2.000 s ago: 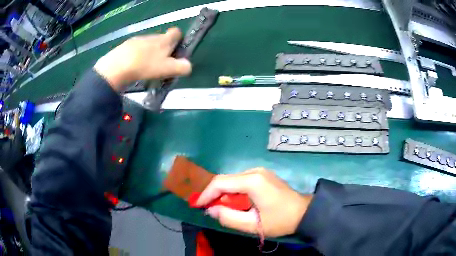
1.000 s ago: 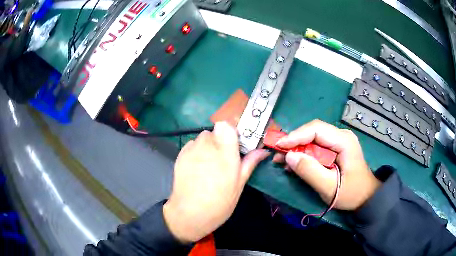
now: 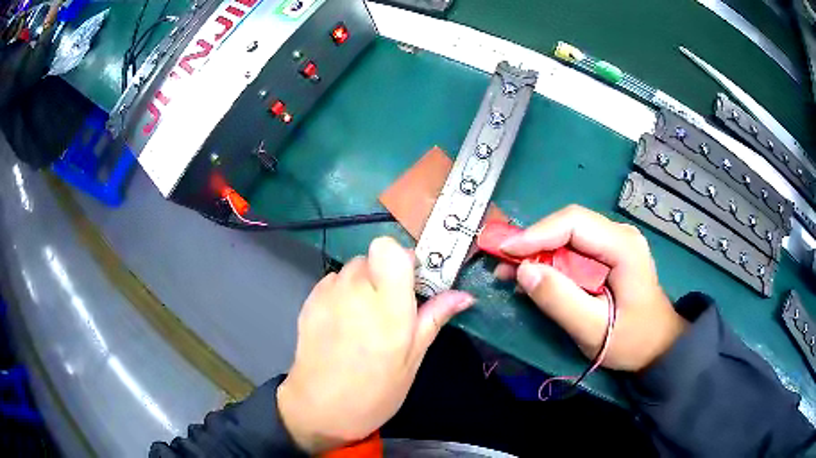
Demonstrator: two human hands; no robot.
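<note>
A grey contact strip (image 3: 479, 165) with a row of round shiny studs lies slanted across the orange-brown base plate (image 3: 417, 190). My left hand (image 3: 358, 344) grips the strip's near end between thumb and fingers. My right hand (image 3: 595, 277) holds the red handpiece (image 3: 573, 267) like a pen. Its thin tip is at the second stud from the near end; whether it touches is too small to tell. A thin wire loops down from the handpiece.
The control box (image 3: 277, 112) with red-lit switches stands at upper left, its black lead (image 3: 322, 221) running to the plate. Several strips (image 3: 698, 234) lie at right. A pen-like tool (image 3: 608, 72) lies by the white rail (image 3: 447, 43). Grey floor shows lower left.
My left hand brought a strip from the far side onto the plate. Since a second ago the strip has slid towards me, and the handpiece tip has passed from the nearest stud to the second.
</note>
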